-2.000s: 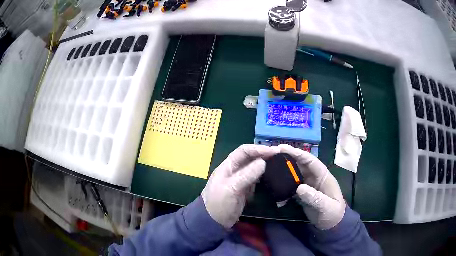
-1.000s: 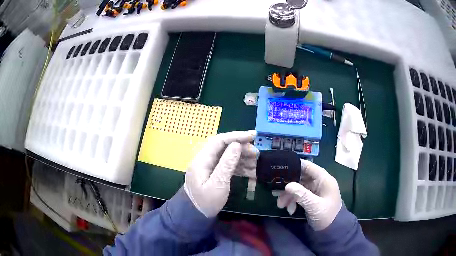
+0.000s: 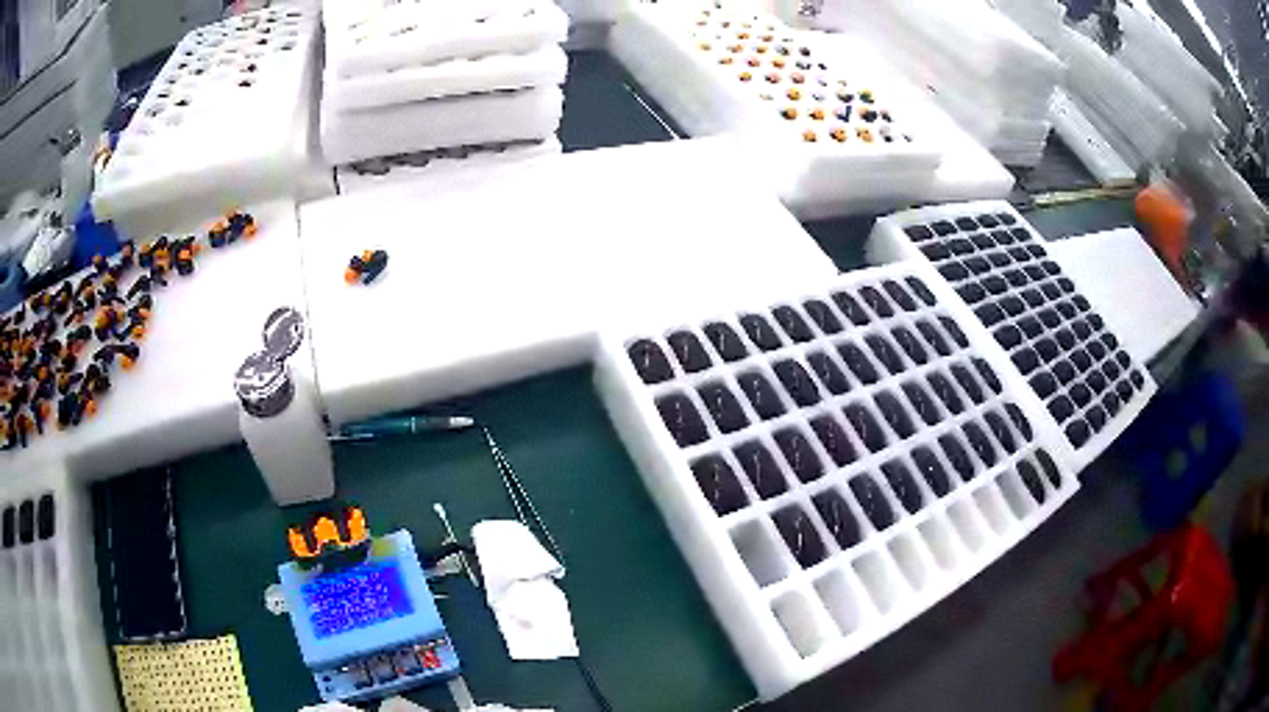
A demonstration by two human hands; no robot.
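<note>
The light-blue tester stands on the green mat at lower left, its screen lit blue with white text. The orange test cradle with black parts is behind its screen. Only small white glove slivers show at the bottom edge below the tester, near my left hand and my right hand. Fingers and grip are cut off, and which sliver belongs to which hand is uncertain. The black charging case is not visible. A crumpled white cloth lies right of the tester.
A foam tray of black cases is on the right, with another behind it. The white bottle, pen-like tool, smartphone and yellow sticker sheet surround the tester. An earbud pile lies on foam at left.
The view has swung right and up, bringing the right tray and back foam stacks into view. The tester appears lower left. My hands and the charging case have dropped almost entirely out of view.
</note>
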